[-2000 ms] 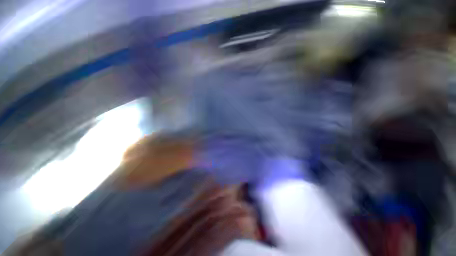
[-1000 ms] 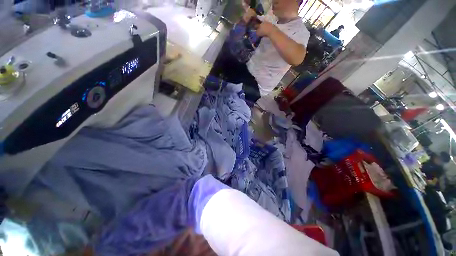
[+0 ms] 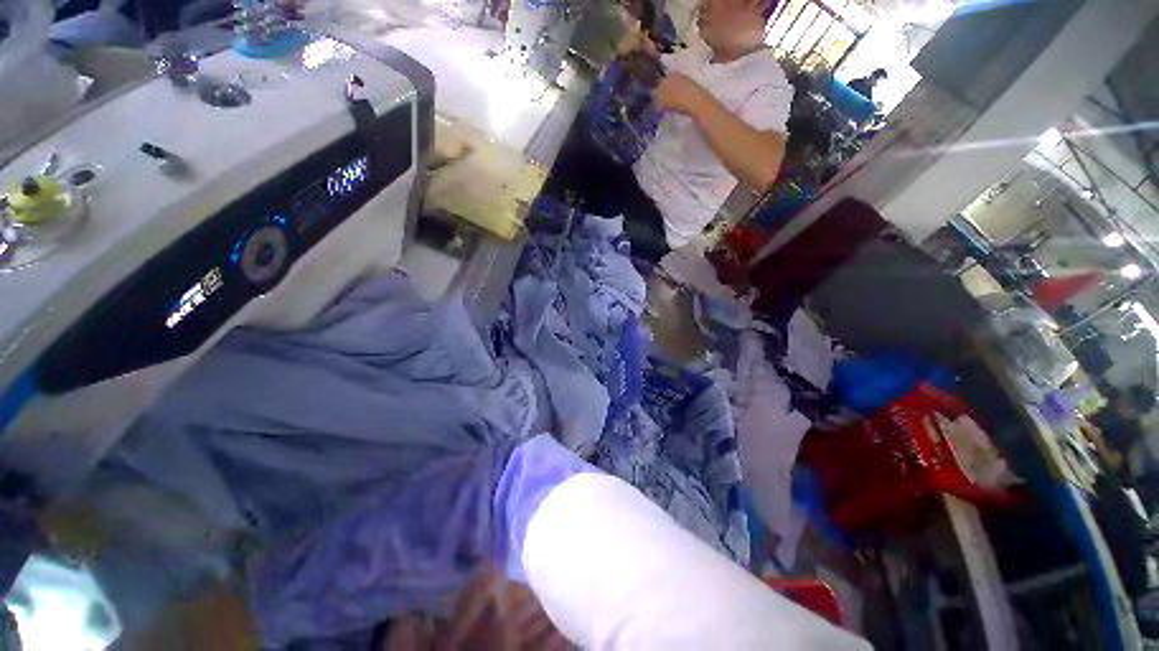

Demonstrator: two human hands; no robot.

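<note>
A light blue garment (image 3: 343, 394) lies spread below the white sewing machine (image 3: 305, 121). My right arm, in a white sleeve with a purple-blue oversleeve (image 3: 381, 547), reaches from the bottom right across the garment's near side to the lower left. The arm's far end runs into a blurred brownish patch at the bottom left. My right hand cannot be made out clearly there, nor what it holds. My left hand is not to be seen. The needle area is not visible; a bright glare (image 3: 64, 604) shows at the lower left corner.
Light blue garments (image 3: 572, 318) are heaped beyond the machine, beside a yellowish pad (image 3: 489, 185). A red bag (image 3: 890, 458) and a blue bag (image 3: 883, 378) lie to the right. A person in a white shirt (image 3: 731, 115) stands behind, holding dark blue cloth.
The strong blur of two seconds ago is gone. Since one second ago the view has shifted slightly, and machine, garments and sleeve appear a little further right. The arm's pose looks nearly the same.
</note>
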